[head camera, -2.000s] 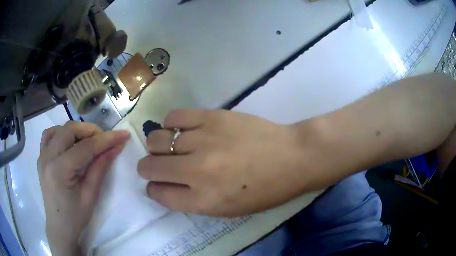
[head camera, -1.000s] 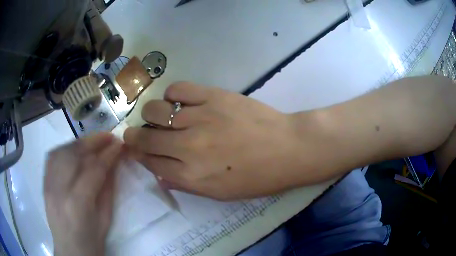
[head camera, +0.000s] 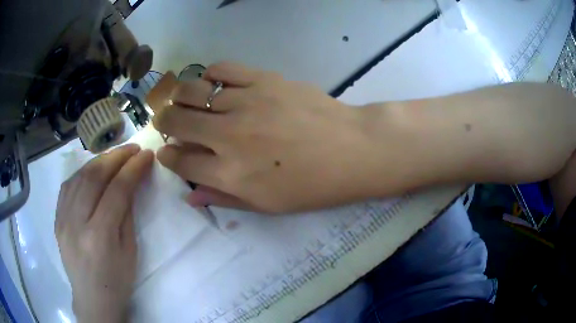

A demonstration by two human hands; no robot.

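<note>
A thin white fabric piece (head camera: 167, 221) lies on the table, its far end at the presser foot (head camera: 138, 113). My left hand (head camera: 101, 221) lies on its left side, fingertips together on the cloth just below the foot. My right hand (head camera: 252, 139), with a ring, reaches in from the right. Its fingertips hold the cloth beside the foot and partly cover the orange-brown block (head camera: 162, 91). Its thumb shows below the palm, near a thin dark sliver I cannot identify. The fingers hide the cloth edge and most of the needle plate.
The dark machine head (head camera: 50, 76) fills the upper left, with a ribbed cream knob (head camera: 101, 128) low on it. A dark pointed tip (head camera: 226, 3) shows at the top edge. A ruler scale (head camera: 297, 271) runs along the table's front edge. The wearer's blue-clad leg is below.
My right hand has moved up and left to the foot and now partly covers the orange-brown block. My left hand was pinching the cloth and now lies flatter on it, fingertips slightly higher.
</note>
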